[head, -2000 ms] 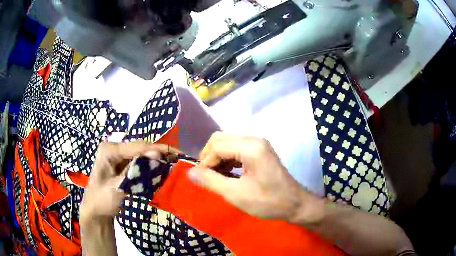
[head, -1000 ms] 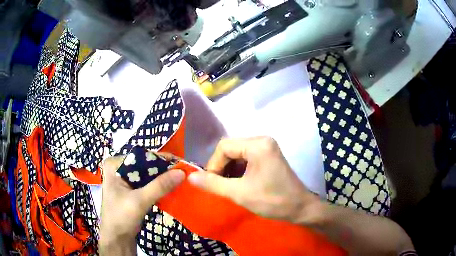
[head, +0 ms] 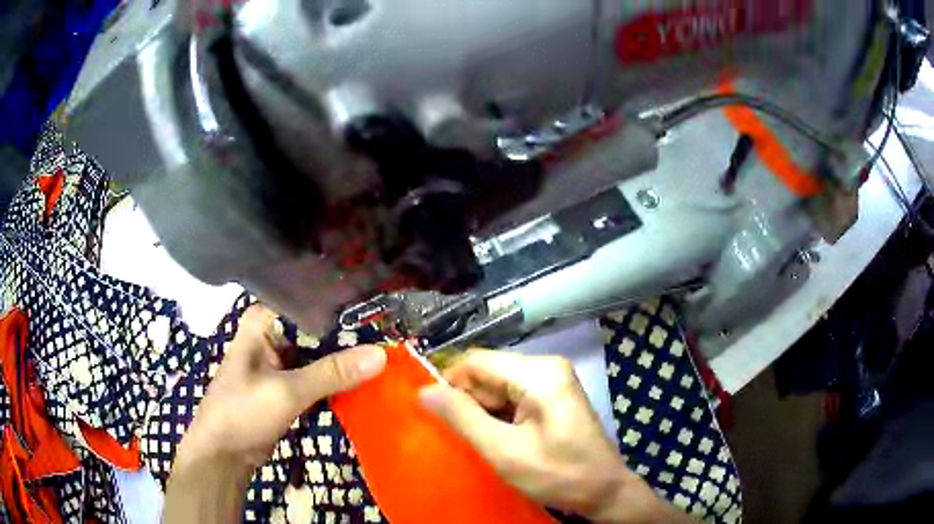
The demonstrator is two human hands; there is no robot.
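Note:
The orange strip (head: 420,445) runs from the bottom edge up to the presser foot area (head: 394,319) of the sewing machine. Its top end lies at the tip of the cylinder arm (head: 604,261). My left hand (head: 256,394) pinches the strip's upper left corner, thumb on top, with patterned fabric (head: 317,461) around and under it. My right hand (head: 527,425) holds the strip's right edge just below the arm, where a pale seam edge shows. Whether the needle is in the fabric cannot be told.
The grey machine head (head: 430,61) with a red label fills the top. A heap of patterned pieces (head: 72,266) and orange pieces (head: 26,409) lies at the left. A patterned panel (head: 666,399) hangs below the arm at the right. The white table edge (head: 789,328) is beyond it.
Both hands have brought the orange strip and patterned fabric from in front of the machine up to the presser foot. The view has shifted, so the machine head fills more of the top.

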